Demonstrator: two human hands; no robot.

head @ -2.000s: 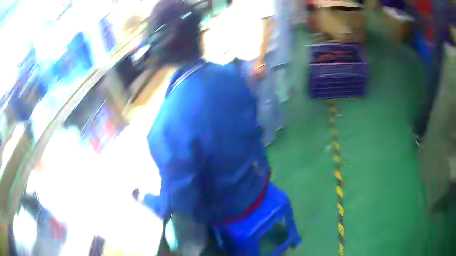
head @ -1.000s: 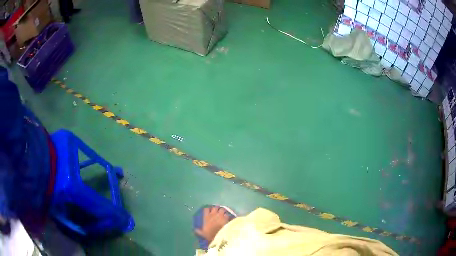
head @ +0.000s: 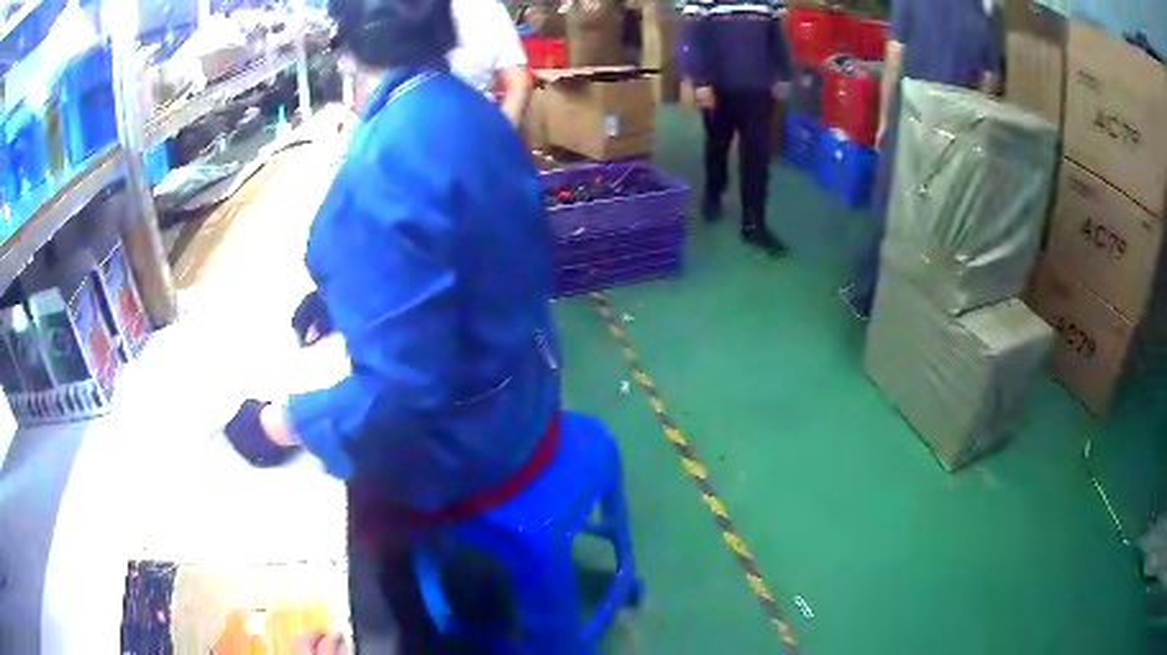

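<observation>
A printed sheet, orange, tan and black, lies on the white bench at the bottom left. A small skin-toned patch at the bottom edge looks like fingertips of my right hand at the sheet's orange part. It is cut off and blurred, so its grip cannot be told. My left hand is not in view. Printed retail boxes with dark sides and pictures stand upright at the far left of the bench.
A person in blue sits on a blue stool, dark-gloved hands over the bench. Beyond are a purple crate, an open carton and standing people. Wrapped bales and brown master cartons stand right. Yellow-black tape crosses the green floor.
My view has swung from the floor up and left to the bench. The seated person, retail boxes and printed sheet are now in view. The foot and yellow cloth have left the picture.
</observation>
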